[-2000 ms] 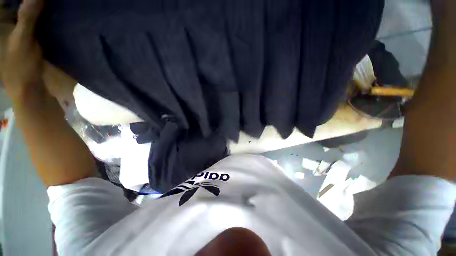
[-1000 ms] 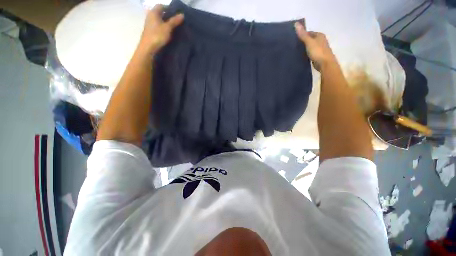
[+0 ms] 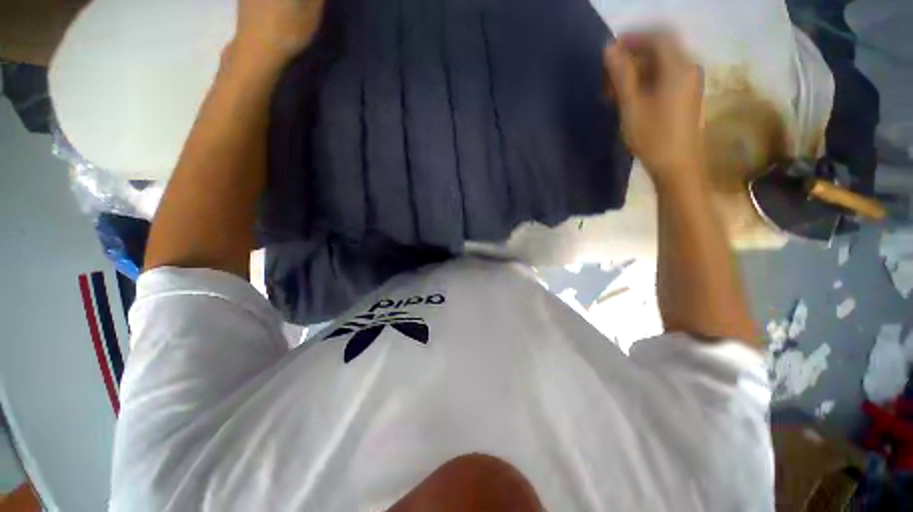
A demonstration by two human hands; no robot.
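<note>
The dark pleated skirt [image 3: 430, 120] lies in front of me, pleats running up and down; its top is cut off by the upper edge. My left hand [image 3: 280, 25] grips its upper left side, partly cut off by the picture. My right hand [image 3: 656, 95] is blurred, with curled fingertips at the skirt's upper right edge; whether it holds the cloth I cannot tell. More dark cloth [image 3: 335, 280] hangs below the skirt at the left. The iron [image 3: 801, 205], with an orange-yellow handle, stands at the right, untouched.
The cream board's rounded end [image 3: 130, 90] is at the left. The white table cover [image 3: 721, 35] has a brown scorch stain [image 3: 746, 130] near the iron. Clear plastic hangs at the left. White scraps lie on the grey floor at the right, with red cloth beyond.
The skirt moved from near my face down to the table, and has since shifted up, its waistband leaving the picture. My left hand moved up and left; my right hand moved slightly right and down.
</note>
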